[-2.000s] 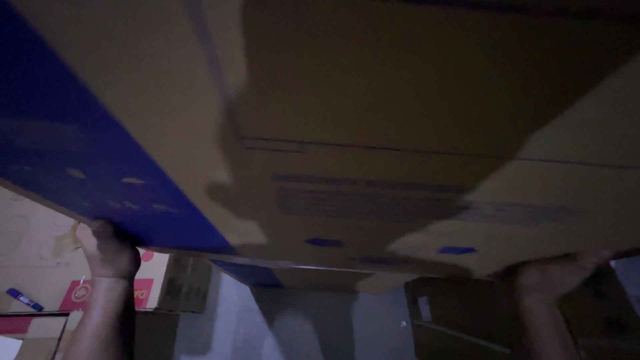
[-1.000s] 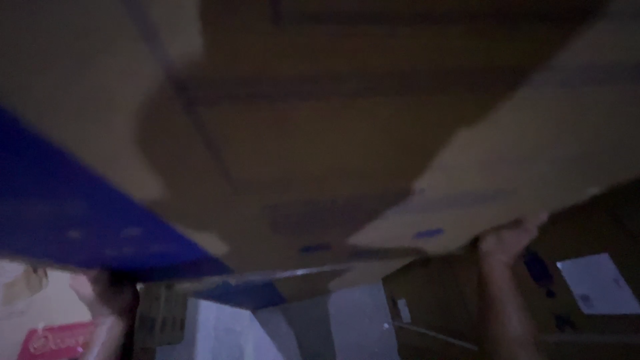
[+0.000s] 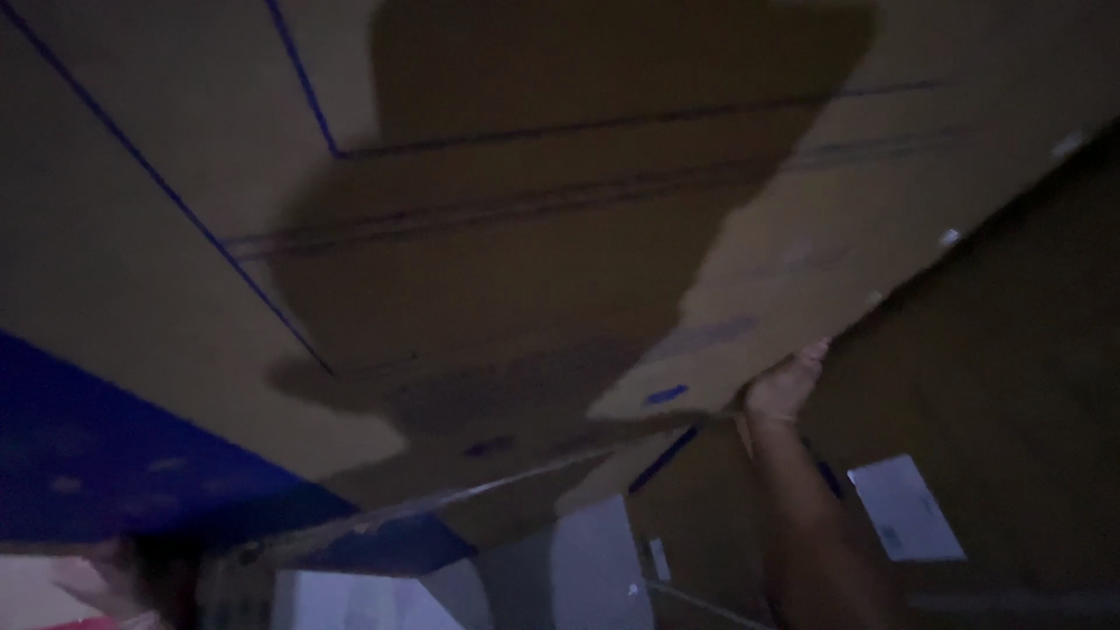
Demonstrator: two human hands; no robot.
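A large cardboard box [image 3: 525, 289] with blue printing fills most of the view, its broad face tilted and crossed by a dark shadow. My right hand [image 3: 787, 385] grips the box's lower right edge, arm reaching up from below. At the lower left, my left hand [image 3: 114, 569] is at the box's lower edge beside the blue printed area; it is dark and blurred, with its fingers mostly hidden.
Behind my right arm stands a brown cardboard surface [image 3: 989, 394] with a white label [image 3: 906, 507]. A pale, partly red box [image 3: 35, 586] lies at the lower left. Pale floor [image 3: 595, 560] shows at the bottom.
The large box has tilted, its right side rising, and my right hand has gone up with it. More of the labelled cardboard at the right shows than two seconds ago.
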